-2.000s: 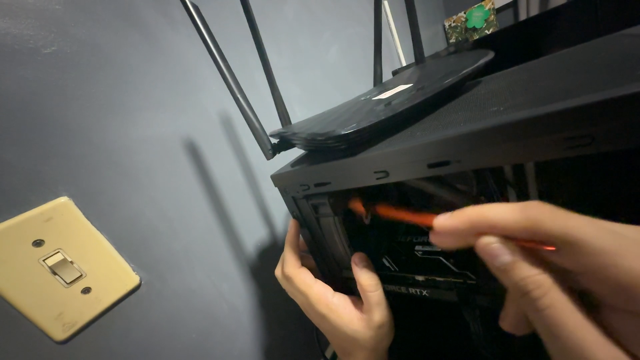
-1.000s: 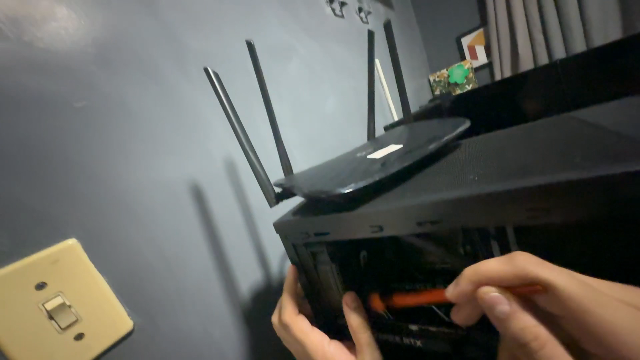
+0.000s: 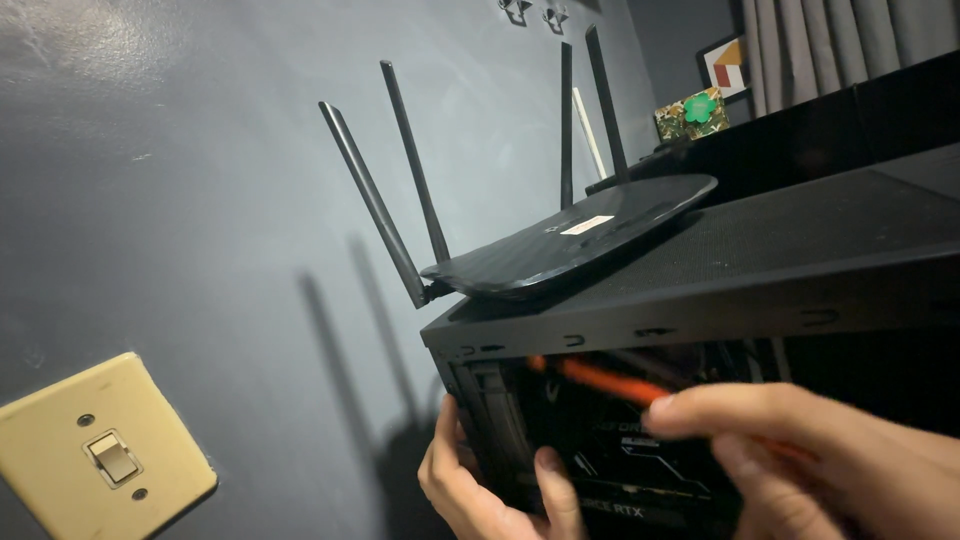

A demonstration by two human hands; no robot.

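Note:
A black computer case (image 3: 525, 330) stands with its side open, and a graphics card (image 3: 637, 465) shows inside. My right hand (image 3: 795, 442) grips a thin orange tool (image 3: 611, 381), blurred by motion, perhaps a brush; its far end is inside the case near the upper left of the opening. My left hand (image 3: 487, 487) holds the rear corner of the case, with the fingers behind the edge and the thumb in front of the opening. Its lower part is cut off by the frame.
A black router (image 3: 570, 240) with upright antennas lies on the case's mesh top. The grey wall (image 3: 247, 187) is close on the left and carries a cream light switch (image 3: 112, 457). Behind the case are a long black panel (image 3: 810, 135), a patterned box (image 3: 694, 116) and a curtain (image 3: 862, 45).
Since one second ago, the orange tool's tip has risen from the middle of the opening toward its top edge. The left hand stays at the case's rear corner. The view has shifted.

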